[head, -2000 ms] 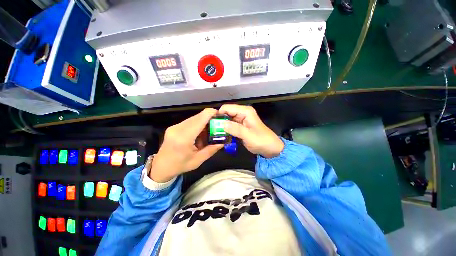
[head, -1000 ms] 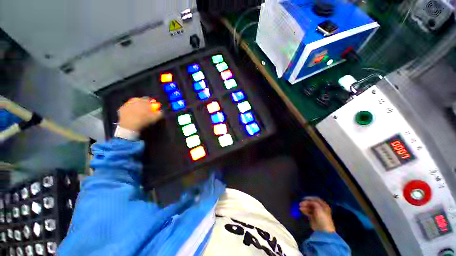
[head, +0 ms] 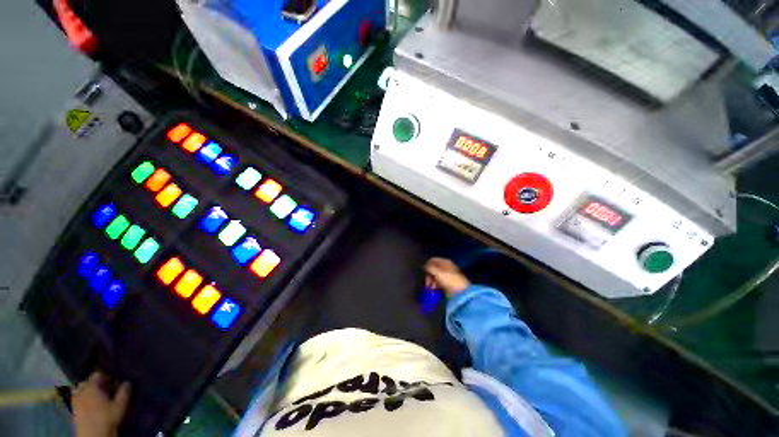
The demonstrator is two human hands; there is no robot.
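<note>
The black tray lies at left with rows of lit watches glowing orange, green, blue and white. My left hand is low at the tray's near left part, partly dark; no watch shows in it, and whether it grips the tray edge cannot be told. My right hand is low in front of the press, fingers curled around a blue-glowing watch that shows below its fingers.
The silver-white press stands on the green bench at right, with green buttons, a red button and two red displays. A blue tester box is left of it. A grey machine is at far left. A tube hangs at right.
The view has swung toward the press. My left hand has moved from the tray's empty section to its near left part; the orange glow at its fingers is gone. My right hand stays low with the blue glow.
</note>
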